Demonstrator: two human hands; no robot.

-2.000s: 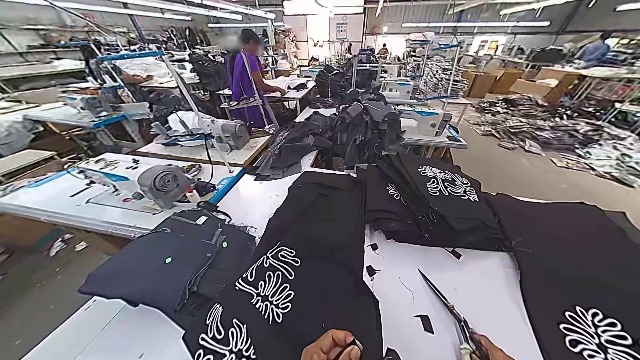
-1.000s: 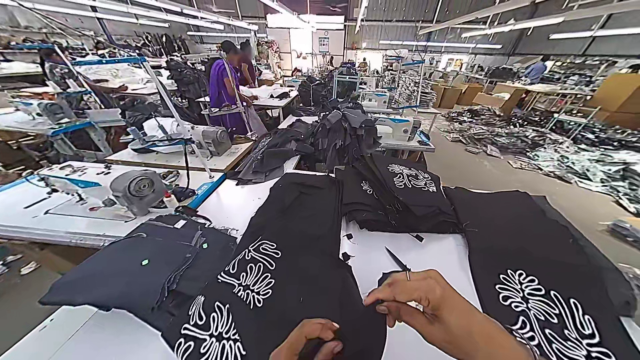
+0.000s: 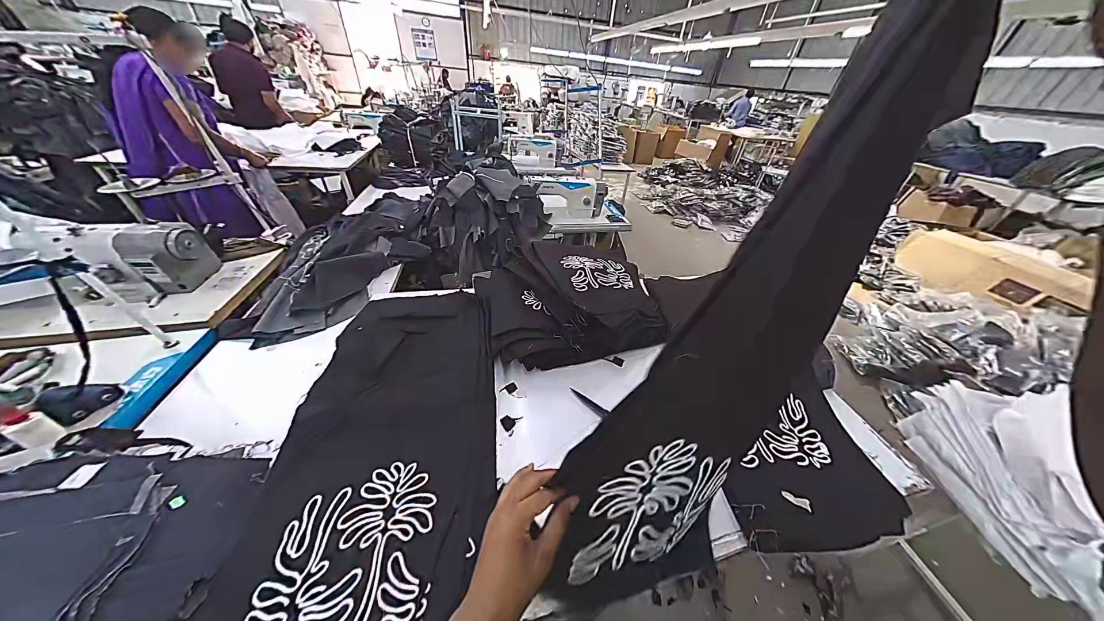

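Note:
My left hand pinches the lower left edge of a black fabric panel with a white plant-like embroidered pattern. The panel stretches up diagonally to the top right, beyond the view. My right hand is not in view. Left of my left hand lies another black panel with similar embroidery. Folded black pieces are stacked behind, and a further embroidered piece lies to the right, partly behind the raised panel. A pointed scissor blade shows on the white table; the rest is hidden.
Dark grey folded garments lie at the lower left. A sewing machine stands at the left, with two people beyond it. A heap of dark fabric pieces is behind the stacks. White sheets and plastic-wrapped bundles are at the right.
A black panel now rises diagonally in front of the stacks. My right hand, over the table a second ago, has left the view. The view has shifted considerably.

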